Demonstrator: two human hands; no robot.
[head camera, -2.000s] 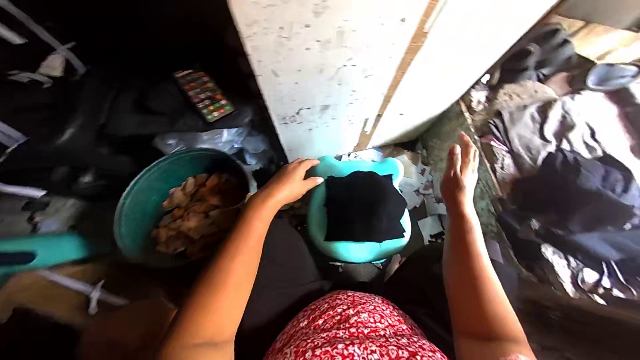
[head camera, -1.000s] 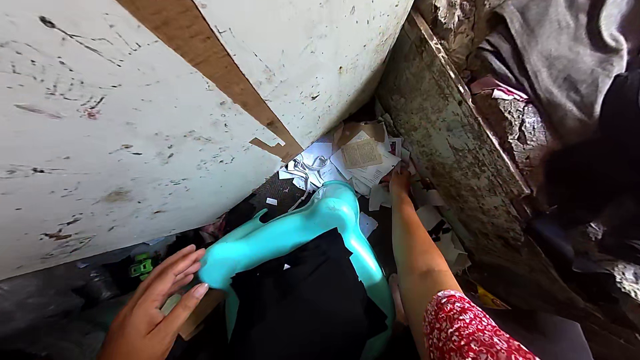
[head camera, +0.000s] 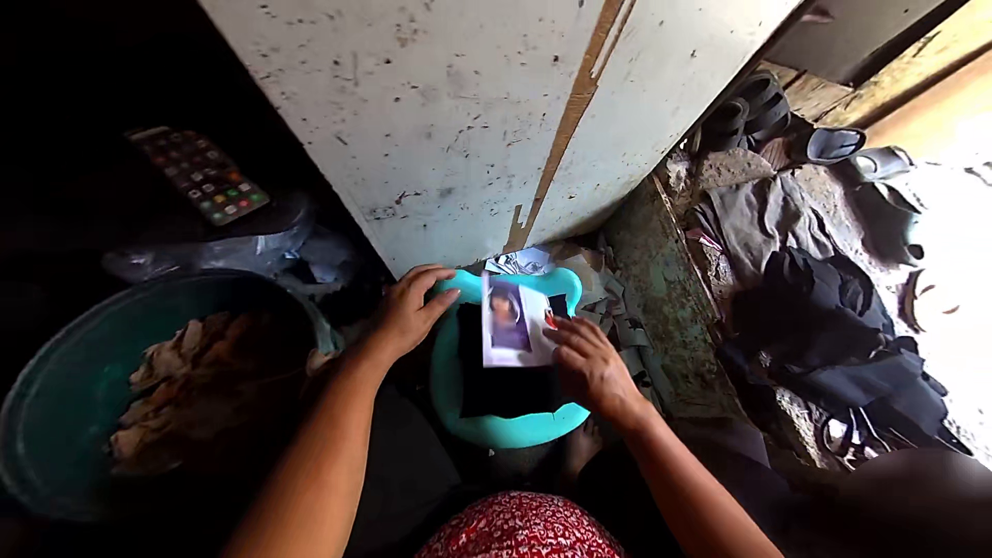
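A turquoise plastic stool (head camera: 511, 432) stands in front of me, with a black cloth (head camera: 504, 391) lying on its seat. My right hand (head camera: 597, 368) grips a printed sheet of paper (head camera: 523, 358) by its right side, above the cloth; the sheet bears a blurred picture and a small red patch. My left hand (head camera: 415, 306) rests at the stool's upper left rim, fingers apart, holding nothing.
A green basin (head camera: 46, 372) with brown scraps (head camera: 178, 372) is at the left, a lit phone (head camera: 203, 174) beyond it. A white panel (head camera: 434, 116) stands ahead. Paper scraps (head camera: 604, 279) lie behind the stool. Dark clothes (head camera: 845, 333) and sandals (head camera: 833, 145) are at the right.
My right hand, reaching among the papers behind the stool a second ago, is back over the seat with a printed sheet. The view has swung widely.
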